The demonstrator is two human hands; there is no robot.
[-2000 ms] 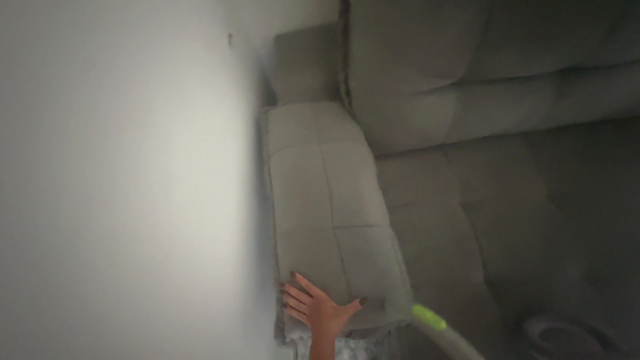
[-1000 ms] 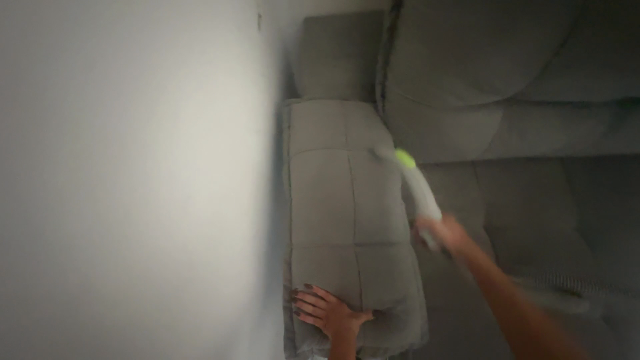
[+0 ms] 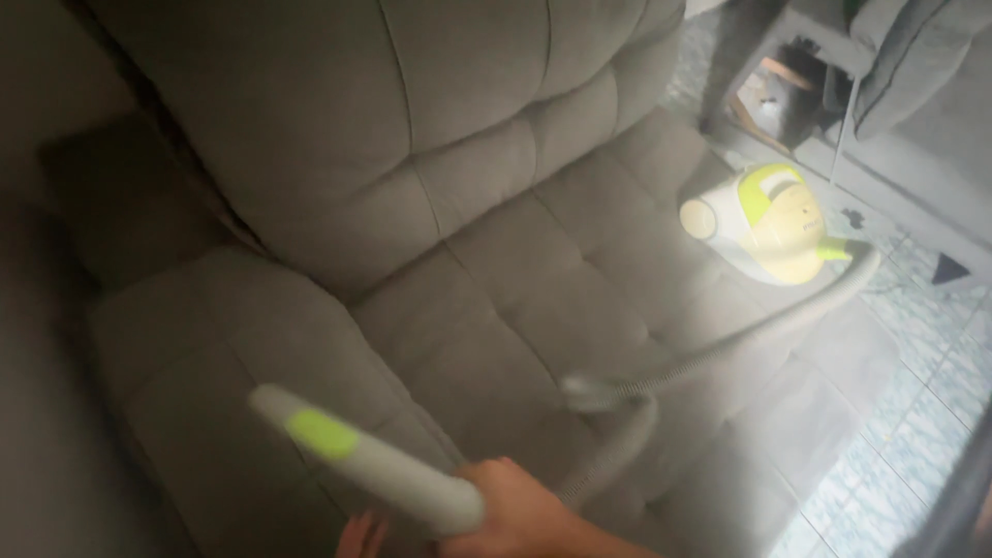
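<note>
My right hand point(image 3: 504, 504) grips the curved handle of a vacuum cleaner hose point(image 3: 403, 484), pale with a lime-green patch, over the sofa armrest point(image 3: 209, 356). Fingers of my left hand point(image 3: 363, 535) show at the bottom edge, just left of my right wrist; they are blurred, and the rest of that hand is out of view or hidden. From the handle the ribbed hose point(image 3: 721, 341) bends across the tufted seat of the grey sofa point(image 3: 496, 271). It joins a white and lime-green canister vacuum cleaner point(image 3: 775, 225) standing on the far end of the seat.
The padded sofa backrest point(image 3: 465, 77) rises behind the seat. A wall runs down the left side. Beyond the sofa lie a tiled floor point(image 3: 914, 372), another grey upholstered seat point(image 3: 945, 116) and a blurred object with a wooden frame point(image 3: 763, 108). A dark blurred shape crosses the lower right corner.
The view has swung right, bringing in the vacuum cleaner's body. My right hand, out of view two seconds ago, holds the handle. Most of my left hand has left the view.
</note>
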